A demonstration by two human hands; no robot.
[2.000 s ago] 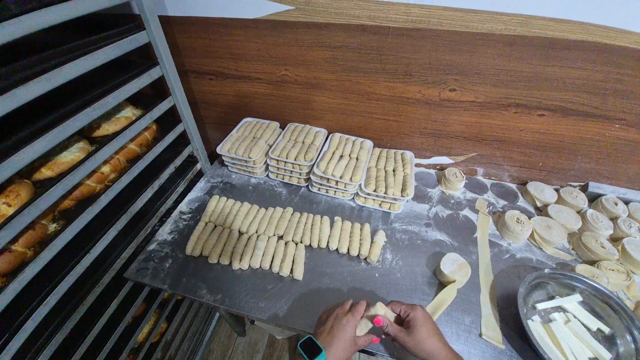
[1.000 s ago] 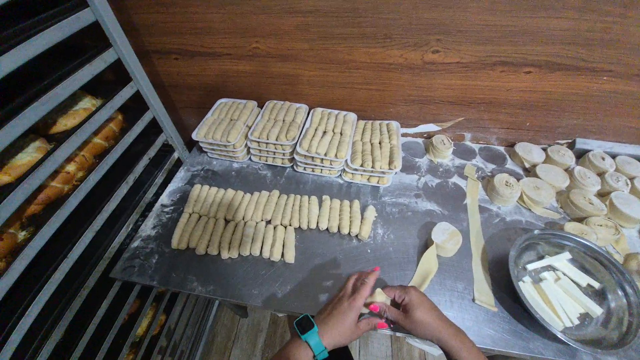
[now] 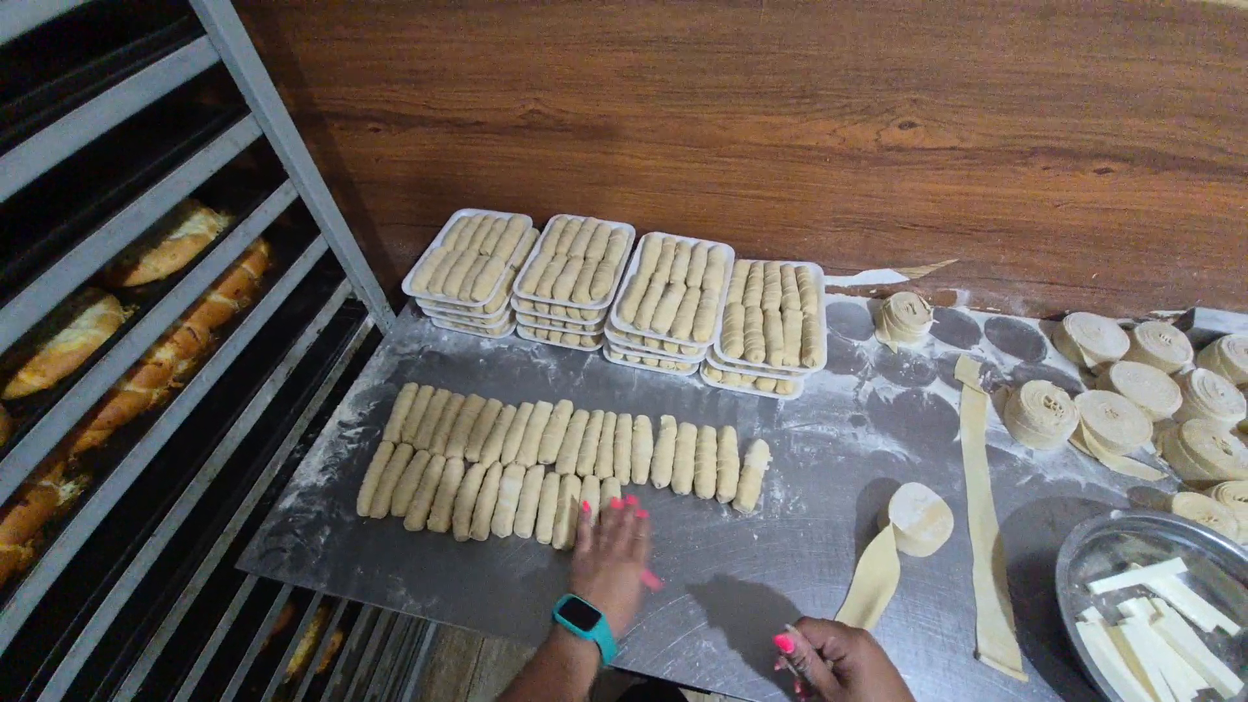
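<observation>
My left hand (image 3: 612,558), with a watch (image 3: 582,620) on its wrist, lies palm down with fingertips over the right end of the front row of filled dough rolls (image 3: 526,502); it partly hides the rolls there. A longer row of rolls (image 3: 556,434) lies behind. My right hand (image 3: 840,665) is at the table's front edge, thumb and fingers drawn together around something small and thin that I cannot identify. Just beyond it a coil of dough strip (image 3: 920,520) has its loose end (image 3: 871,580) trailing toward the hand. A flat dough strip (image 3: 987,546) lies further right.
Stacked white trays of rolls (image 3: 673,290) stand along the wooden wall. Several coiled dough strips (image 3: 1114,422) fill the right side, behind a metal bowl (image 3: 1072,585) of white sticks (image 3: 1175,634). A metal rack (image 3: 283,156) with baked loaves (image 3: 73,341) borders the table's left.
My hands were together at the front edge around a small dough piece. They have parted: the left has moved forward and left to the rolls, the right is further right.
</observation>
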